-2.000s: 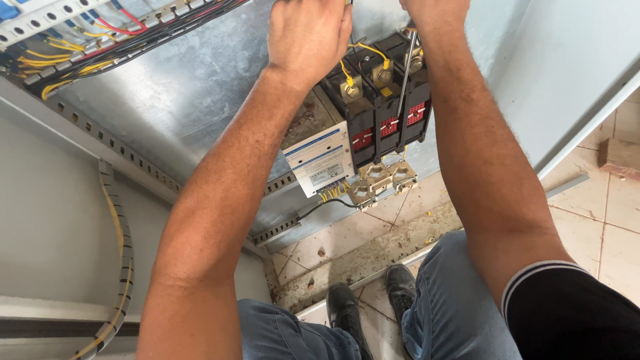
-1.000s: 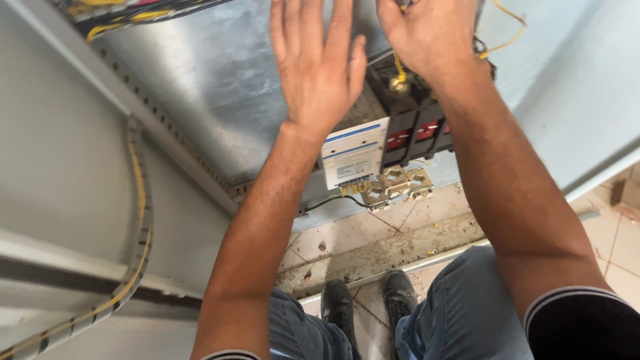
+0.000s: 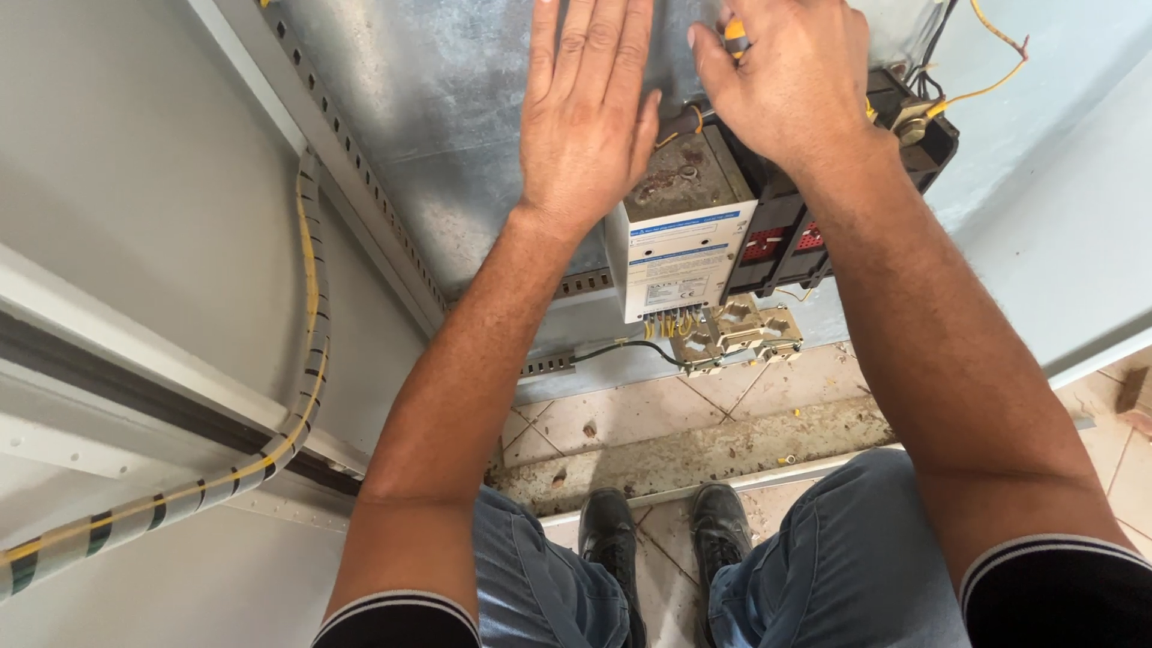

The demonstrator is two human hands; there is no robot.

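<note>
My left hand (image 3: 589,117) lies flat, fingers extended, over the galvanized mounting plate (image 3: 441,135) of a metal cabinet; whether it presses on the plate is unclear. My right hand (image 3: 787,76) is curled around a tool with an orange and dark handle (image 3: 736,38), mostly hidden by the fingers. Below and between the hands is a white-fronted electrical device (image 3: 688,256) with a dusty metal top. Beside it on the right stands a black switch unit (image 3: 783,238) with red parts, partly behind my right wrist. A yellow wire (image 3: 985,88) ends at its bolted terminal.
Spiral-wrapped cables (image 3: 315,297) hang along the left cabinet side. A slotted metal rail (image 3: 360,162) runs down the plate's left. Current transformers (image 3: 733,333) sit below the white device. A dirty cabinet sill (image 3: 702,450) lies ahead of my shoes, with a small ring terminal (image 3: 787,460) on it.
My left hand has gone from curled fingers to a flat, spread-out pose. The long tool shaft seen earlier over the black unit no longer shows there. The view has shifted.
</note>
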